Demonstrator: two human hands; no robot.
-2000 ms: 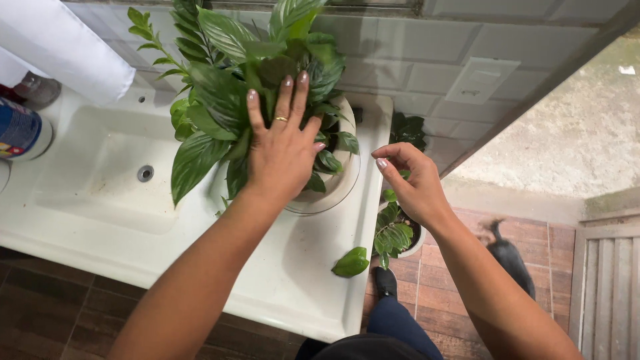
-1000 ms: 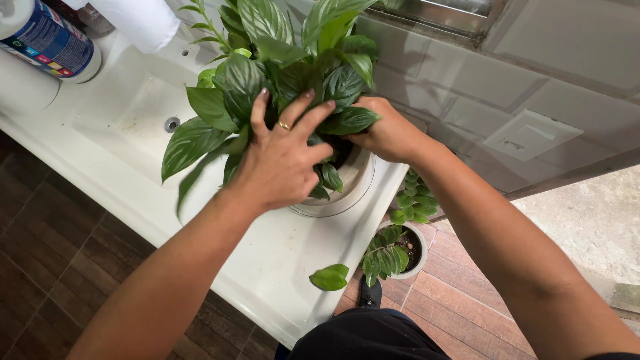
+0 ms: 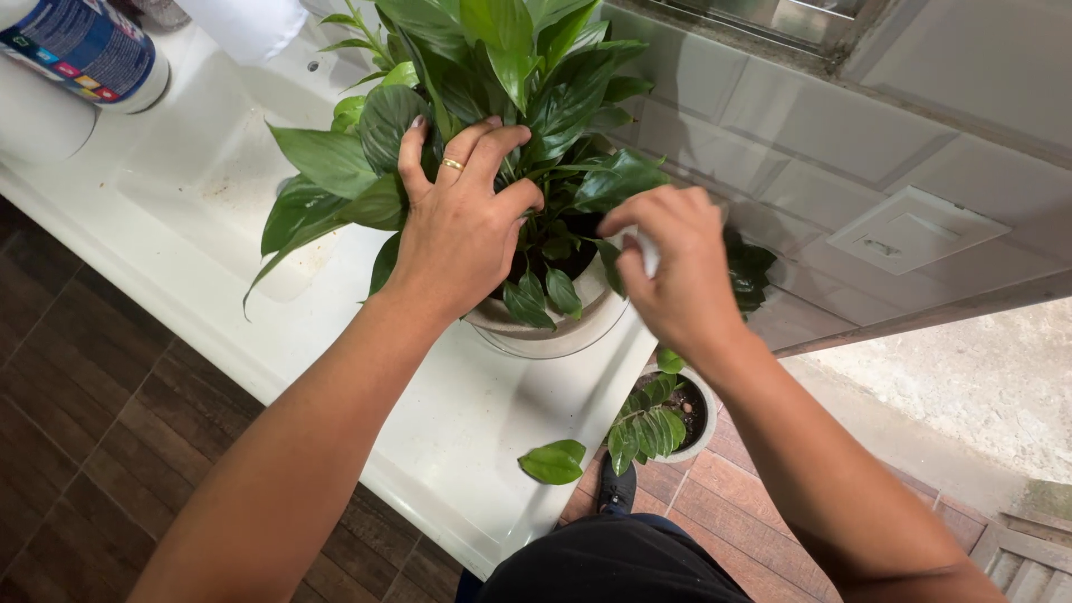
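Observation:
A leafy peace lily plant stands in a round pale pot on a clear saucer at the end of a white sink counter. Spread over the stems, my left hand presses leaves back with its fingers apart; a gold ring is on one finger. My right hand, blurred, is at the pot's right side beside a leaf, with fingers curled. Something whitish shows between its thumb and fingers, but whether it is held is unclear. A loose green leaf lies near the counter's front corner.
The sink basin is at left, with a blue-labelled container and white cloth or paper behind it. A tiled wall with a socket plate rises at right. Another potted plant stands on the floor near a shoe.
My right hand was away from the plant at first, then reached in among the leaves, and now has drawn back to the pot's right side. My left hand stays on the foliage.

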